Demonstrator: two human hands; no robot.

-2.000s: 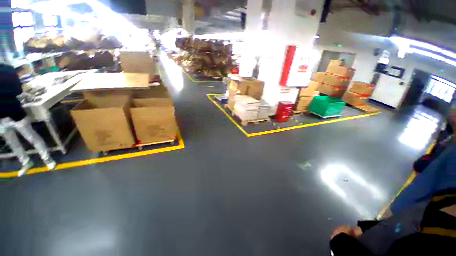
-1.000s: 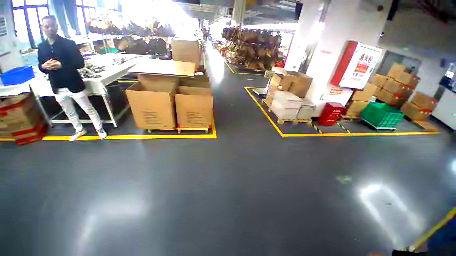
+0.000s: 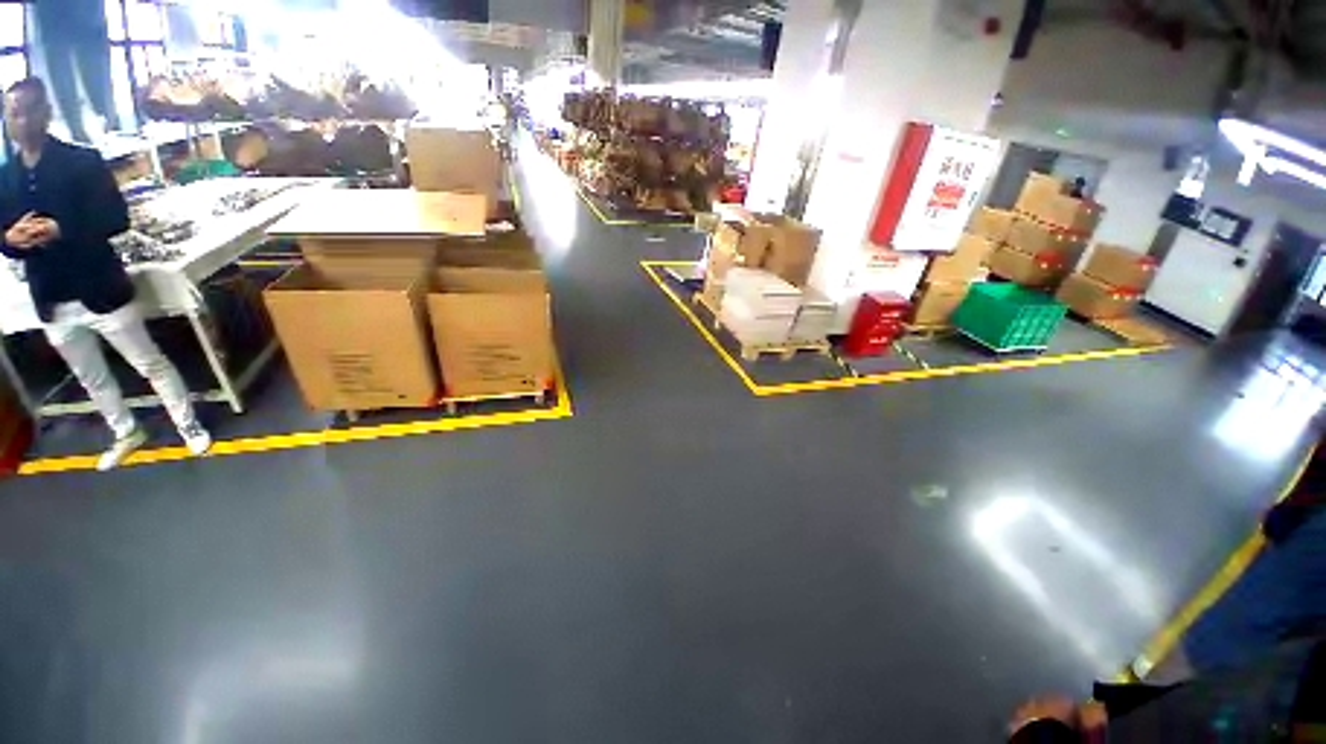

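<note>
Neither of my own hands can be made out. Nearest ahead, two open brown cartons stand side by side with flaps up, the left one (image 3: 356, 346) and the right one (image 3: 492, 337), on low wheeled dollies. A flat tan sheet (image 3: 381, 215) lies behind them at table height. A person in a dark jacket (image 3: 66, 218) and white trousers stands at the left with hands together in front. At the bottom right edge, a hand (image 3: 1059, 712) shows beside a dark sleeve and blue clothing; it appears to be a neighbouring person's.
A white table (image 3: 182, 269) holds grey scattered pieces. Yellow tape (image 3: 349, 433) edges the cartons' zone. Right of the aisle are a pallet with white boxes (image 3: 759, 298), a red box (image 3: 876, 323), a green crate (image 3: 1009, 316), stacked cartons (image 3: 1044, 225) and a hose cabinet (image 3: 938, 189).
My view swung left, then back right, so the person in the jacket and the cartons sit further left than one second ago. The neighbouring hand shows more at the bottom right.
</note>
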